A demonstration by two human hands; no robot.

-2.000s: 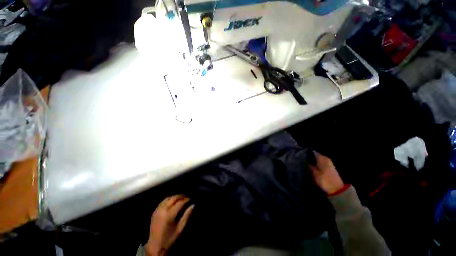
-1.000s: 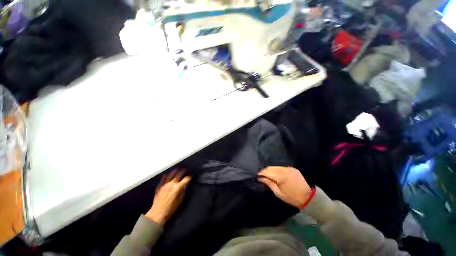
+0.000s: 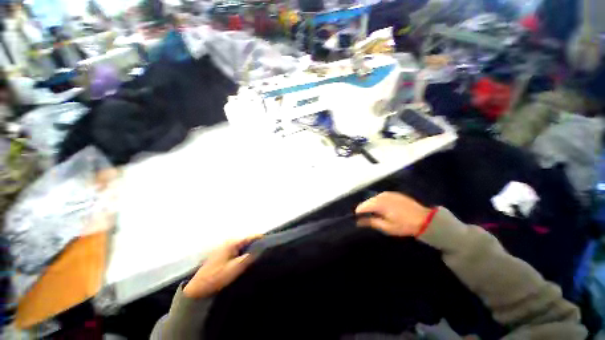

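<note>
A black garment piece (image 3: 312, 279) hangs over the lap below the table's front edge. My left hand (image 3: 219, 267) grips its upper edge at the left. My right hand (image 3: 396, 214), with a red band at the wrist, pinches the same edge further right. The edge between my hands is stretched fairly straight and looks greyish. The white sewing machine (image 3: 332, 98) with a teal stripe stands on the white table (image 3: 179, 199), apart from the cloth. The picture is blurred.
Black-handled scissors (image 3: 355, 147) lie on the machine bed. A dark heap of cloth (image 3: 136, 116) is behind left. A clear plastic bag (image 3: 56, 199) is at the left. More black cloth with a white piece (image 3: 516, 199) lies at the right.
The view has tilted up, showing more background. My right hand has moved away from my left. The bunched grey-black cloth between them is now pulled into a straight edge.
</note>
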